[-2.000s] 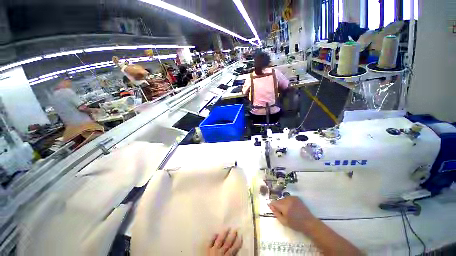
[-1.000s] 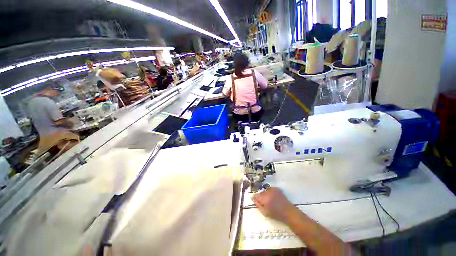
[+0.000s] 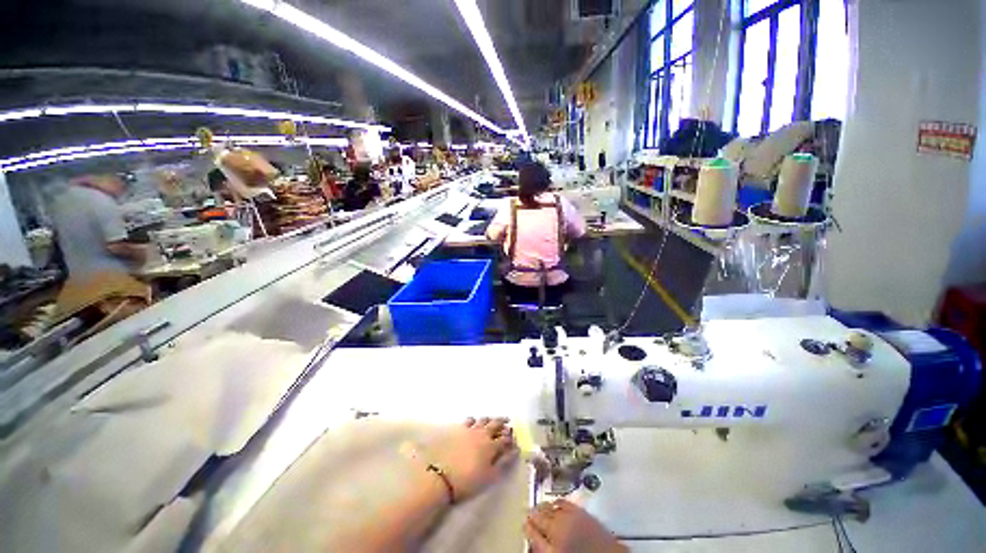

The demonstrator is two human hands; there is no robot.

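Observation:
A beige fabric panel (image 3: 314, 486) lies on the white table, its right edge by the needle area. My left hand (image 3: 474, 454) lies flat on the panel, fingers pointing at the presser foot (image 3: 564, 467). My right hand (image 3: 568, 527) is at the panel's right edge, just in front of the presser foot, fingers bent; whether it pinches the fabric cannot be told. The white sewing machine (image 3: 714, 378) stands to the right. A yellow strip (image 3: 523, 436) shows beside my left fingertips.
More beige panels (image 3: 195, 400) drape over the grey trough at left. A blue bin (image 3: 443, 302) stands beyond the table. A person in pink (image 3: 534, 238) sits farther ahead. Thread cones (image 3: 715, 192) stand behind the machine. A black cable holder (image 3: 828, 501) lies right.
My left hand has come forward onto the panel near the needle. My right hand sits lower in the picture, closer to me. The panel has shifted and the view has tilted up.

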